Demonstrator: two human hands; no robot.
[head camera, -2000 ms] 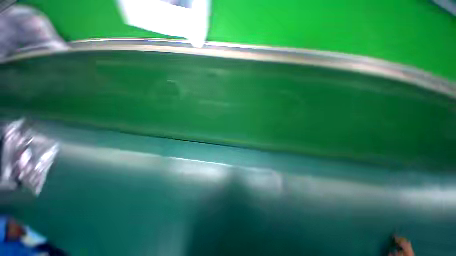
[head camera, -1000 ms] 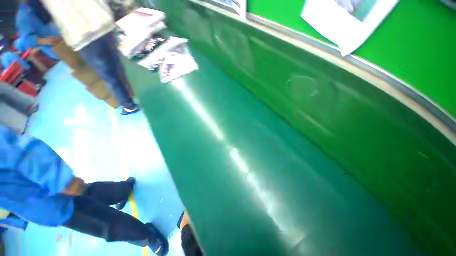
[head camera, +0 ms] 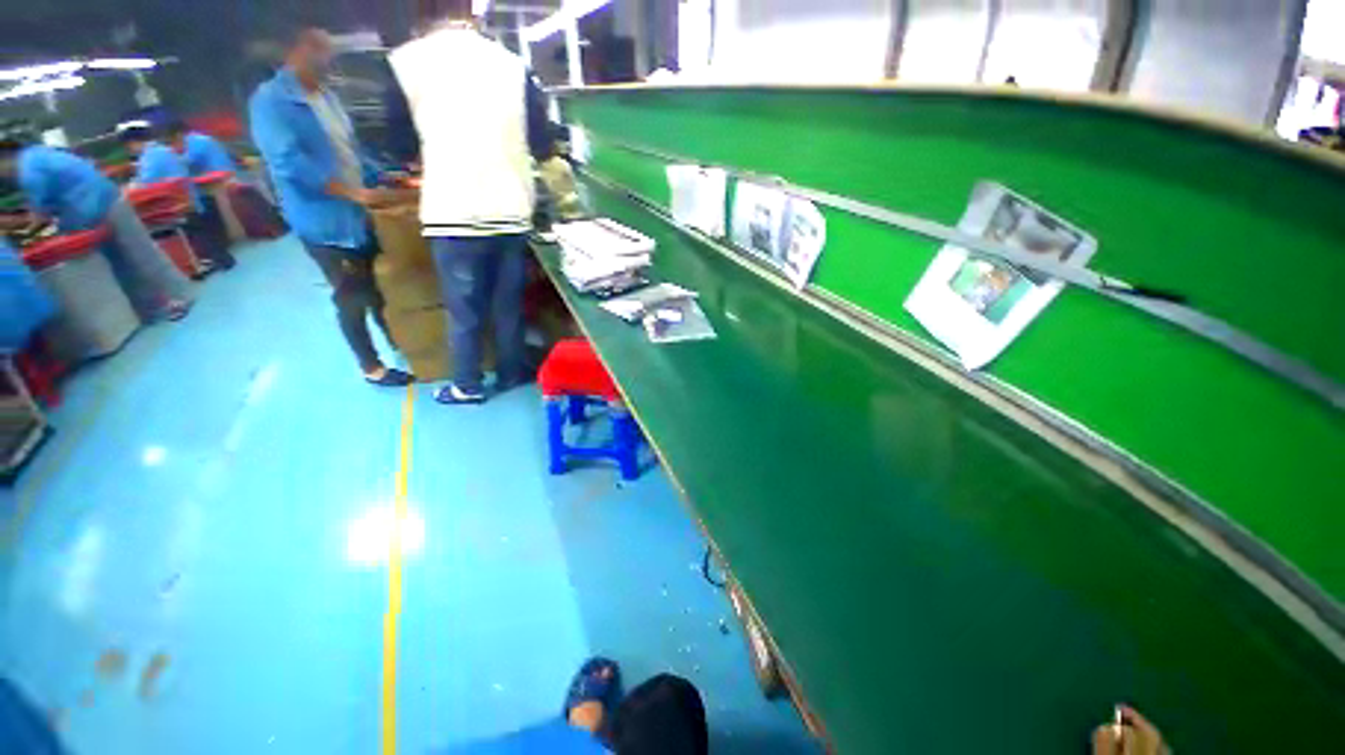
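My right hand [head camera: 1128, 733] shows only as fingertips at the bottom edge, right of centre, over the dark-green bench [head camera: 870, 516]. The fingers are close together. A tiny pale spot shows between them, too small to tell whether it is a held part or a fingernail. My left hand is not in view. A flat clear bag [head camera: 671, 314] with greyish contents lies on the far part of the bench, well away from my hand. A stack of white bagged items [head camera: 602, 254] lies just behind it.
A green upright panel with pinned sheets [head camera: 1000, 273] runs along the bench's right side. A red and blue stool [head camera: 586, 372] stands left of the bench. Two people [head camera: 469, 140] stand by a brown carton [head camera: 407, 280]. My knee and foot show at the bottom.
The view has swung up and left from the bench, now showing the hall. The nearby person in blue has mostly left the view at lower left. My fingertips are back in view.
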